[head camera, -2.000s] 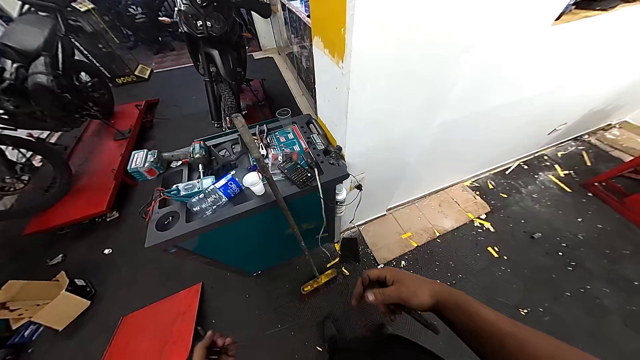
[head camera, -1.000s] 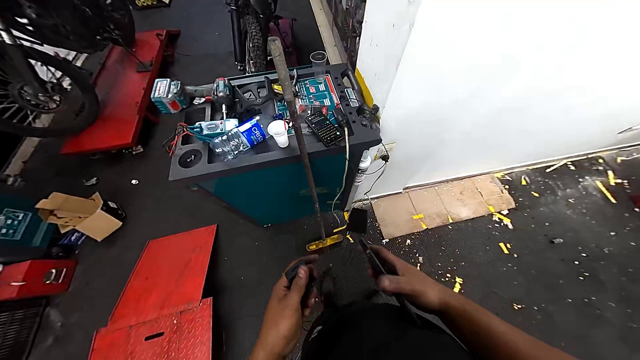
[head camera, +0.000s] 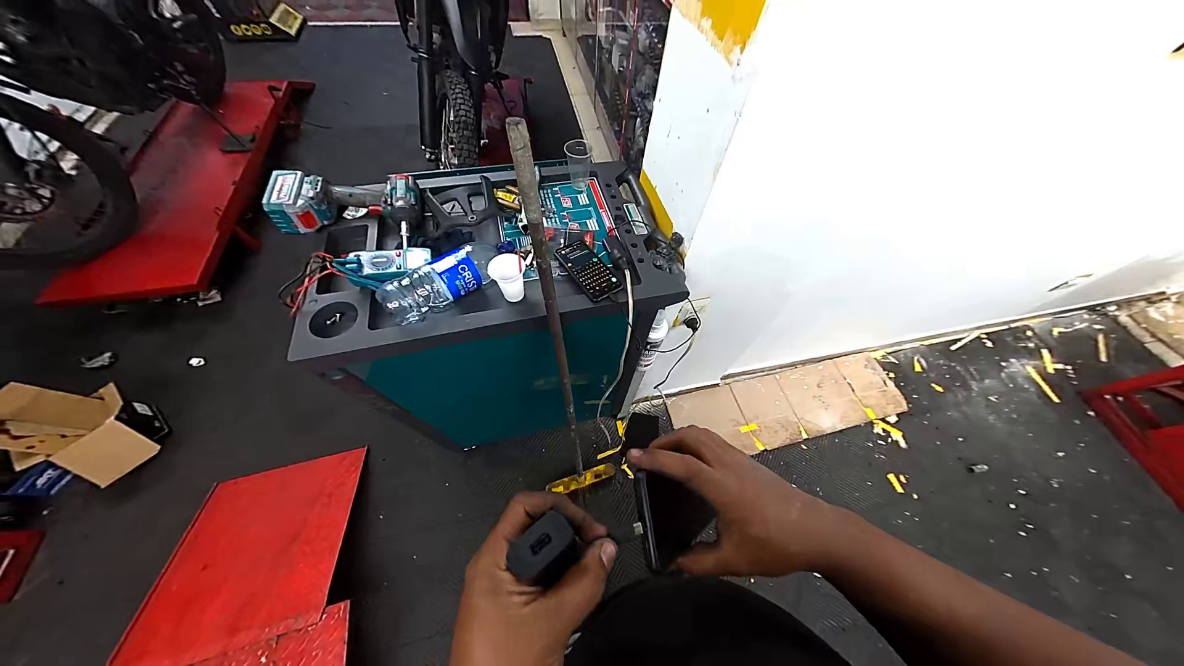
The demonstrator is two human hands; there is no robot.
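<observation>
Near the bottom middle, my left hand [head camera: 536, 578] holds a small black block with a port in its end, perhaps a charger or battery pack [head camera: 543, 548]. To its right, my right hand [head camera: 731, 509] grips a dark smartphone [head camera: 673, 518] by its edges. A small light-coloured plug tip [head camera: 637, 528] shows between the hands, beside the phone's edge; which hand bears it I cannot tell. A broom [head camera: 555, 324] with a yellow head leans on the tool cart [head camera: 444, 333] beyond my hands. My knee, in black cloth, is below them.
On the cart lie a cordless impact wrench [head camera: 400, 199], a plastic bottle [head camera: 435, 282], a white cup [head camera: 508, 277] and a calculator [head camera: 588, 270]. A red metal ramp [head camera: 259, 546] and an open cardboard box [head camera: 79, 430] are at left. Cardboard or tile pieces [head camera: 786, 402] lie by the wall.
Both hands have come together in front of me. The phone now shows plainly in my right hand and the black block in my left. The view has shifted downward since the first frame.
</observation>
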